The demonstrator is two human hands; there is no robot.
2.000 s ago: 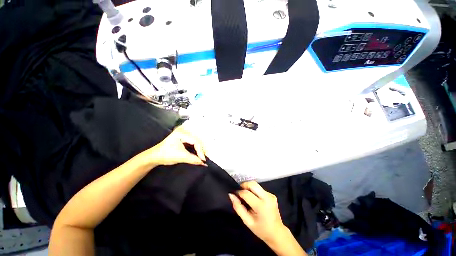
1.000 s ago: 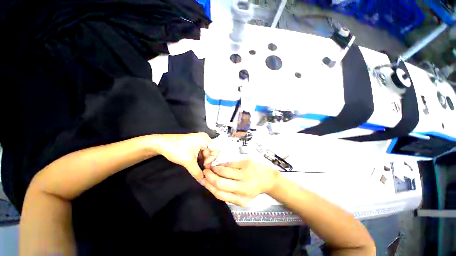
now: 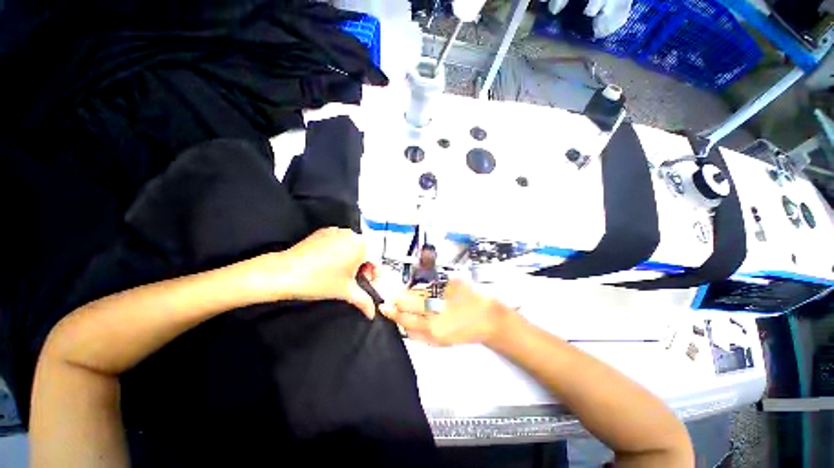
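Note:
A large black garment piece [image 3: 338, 366] lies left of and in front of the needle area and hangs over the table's front edge. My left hand [image 3: 334, 267] pinches the cloth's edge just left of the needle area. My right hand [image 3: 453, 313] is beside it, fingers bent, its fingertips at the same cloth edge. The white sewing machine [image 3: 549, 206] stands behind my hands. Its presser foot is partly hidden by my right fingers. Whether my right fingers grip the cloth is hard to tell.
Two black fabric strips [image 3: 629, 196] drape over the machine head. A bobbin winder [image 3: 710, 181] sits on top. More black cloth is heaped at the upper left. An edge ruler [image 3: 512, 427] runs along the table front. Blue bins [image 3: 677, 46] stand at the back.
The view has swung from the machine's front to over its top. My right hand has come from the cloth's front edge up to the needle area, next to my left hand.

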